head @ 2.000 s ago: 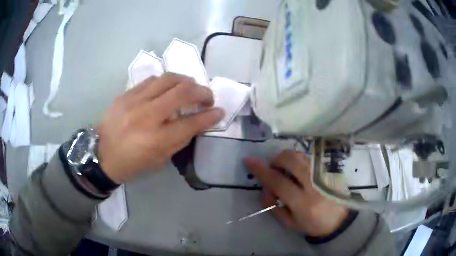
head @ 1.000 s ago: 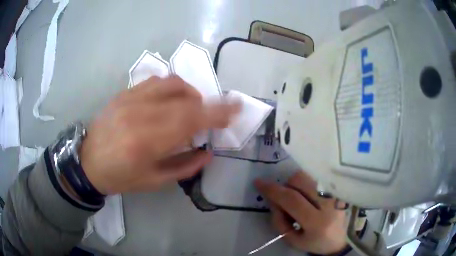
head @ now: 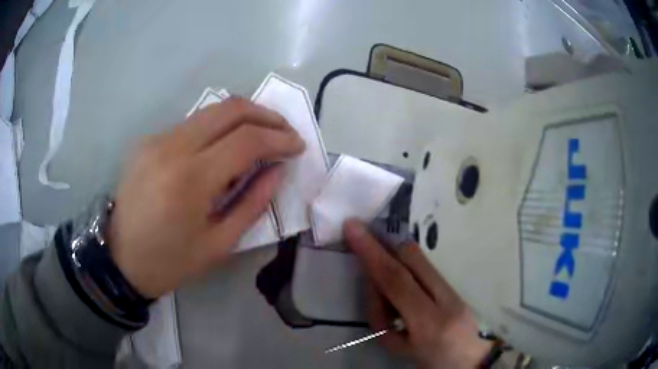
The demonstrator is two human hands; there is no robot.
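A white pointed tab piece (head: 353,194) lies on the metal needle plate, its tip towards the machine head. My right hand (head: 411,295) has a fingertip on its lower edge; a thin silver awl (head: 357,340) sticks out to the left from this hand. My left hand (head: 202,187), slightly blurred, is over two more stitched pointed pieces (head: 292,119) left of the bed. Its thumb and fingers are apart, and its palm side is hidden, so I cannot tell if it grips them. The needle and presser foot are hidden behind the machine head.
The off-white machine head (head: 570,216) with blue JUKI lettering fills the right side. A tan-edged slide cover (head: 416,70) is behind the bed. White trimmings (head: 61,108) lie at the far left. Another white piece (head: 155,331) lies below my left wrist.
My left hand has moved off the pointed piece on the needle plate, leftwards. My right hand has moved up and put a fingertip on that piece. The view has shifted, with the machine head further right.
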